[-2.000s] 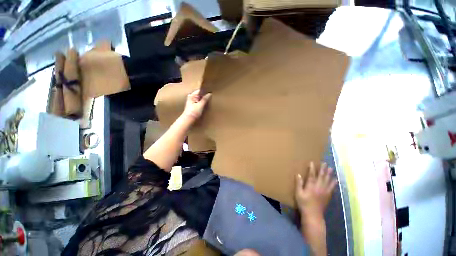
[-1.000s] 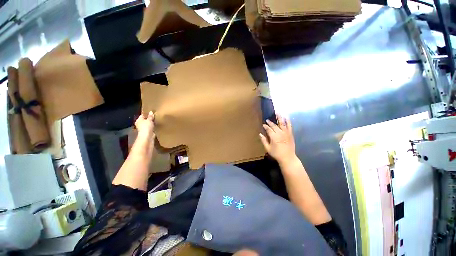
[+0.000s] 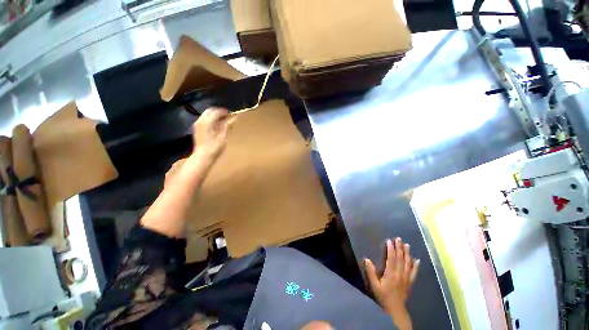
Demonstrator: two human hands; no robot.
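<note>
A flat pile of brown cut panels (image 3: 265,187) lies on the dark surface in front of me. My left hand (image 3: 213,127) is over its far left part, at the end of a pale tie strip (image 3: 263,87); its fingers are blurred and I cannot tell if they grip the strip. My right hand (image 3: 392,274) rests palm down with fingers spread on the metal table (image 3: 387,164), left of the template, holding nothing.
A thick brown panel stack (image 3: 342,38) stands at the table's far end. At right are the white template (image 3: 439,225) with yellow and pink strips and the sewing head (image 3: 552,187). Tied brown rolls (image 3: 27,184), a loose brown piece (image 3: 74,155) and a tape roll (image 3: 74,271) are at left.
The panel that my hands held up was lowered onto the lower pile. My left hand has moved up to the strip's end. My right hand has moved off the pile's edge onto the table.
</note>
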